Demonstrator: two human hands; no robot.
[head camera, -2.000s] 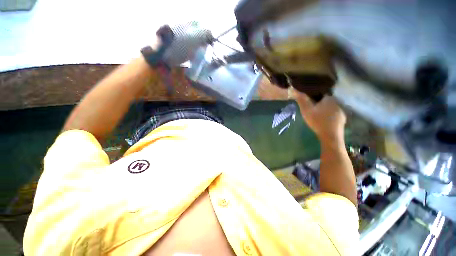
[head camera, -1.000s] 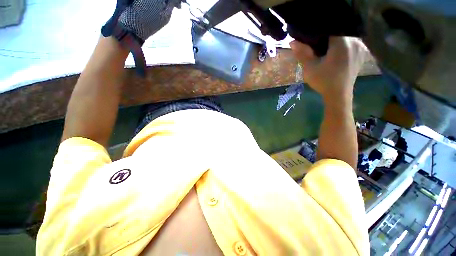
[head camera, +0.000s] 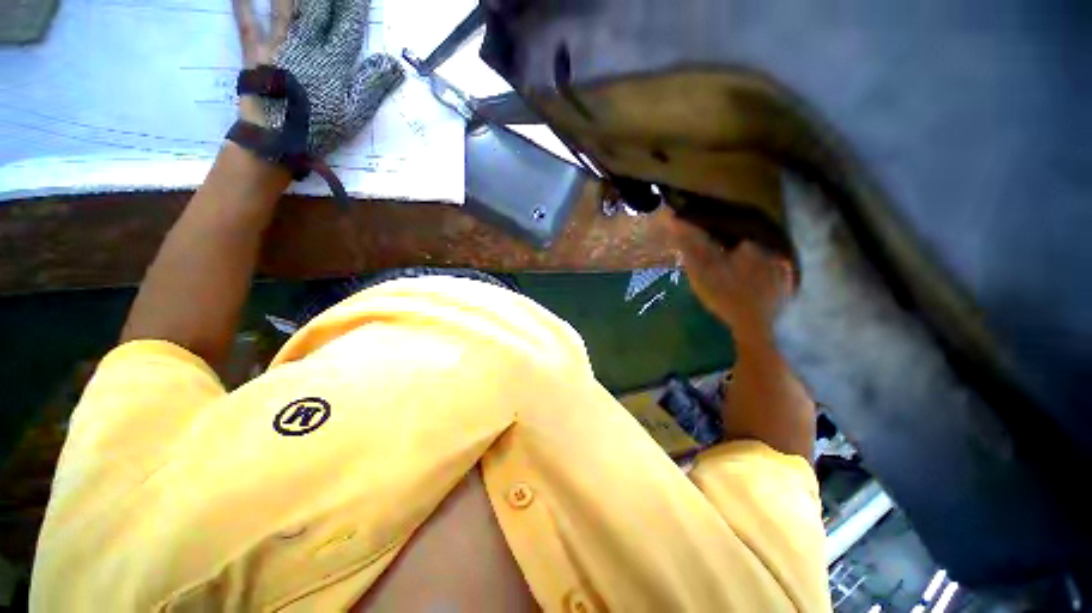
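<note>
The dark cutting machine (head camera: 886, 180) fills the upper right, close to the camera. Its grey base plate (head camera: 522, 180) lies at the table edge beside the lay. Thin metal bars (head camera: 441, 86) stand at its front. The white paper marker (head camera: 132, 108) with drawn lines tops the lay. My left hand (head camera: 321, 82), in a grey mesh glove with a dark wrist strap, lies spread on the paper, left of the bars, holding nothing. My bare right hand (head camera: 736, 278) is at the machine's rear handle, fingers curled around it and partly hidden by the body.
The worn brown table edge (head camera: 395, 246) runs across in front of me. A striped scrap (head camera: 647, 283) lies below it on the green floor (head camera: 599, 323). A grey piece (head camera: 26, 19) lies at the top left. A yellow box (head camera: 659, 419) and shelving are at the lower right.
The machine body has swung lower and covers more of the right side. The base plate has shifted left of its first position. My left hand has moved left and now lies flat on the paper.
</note>
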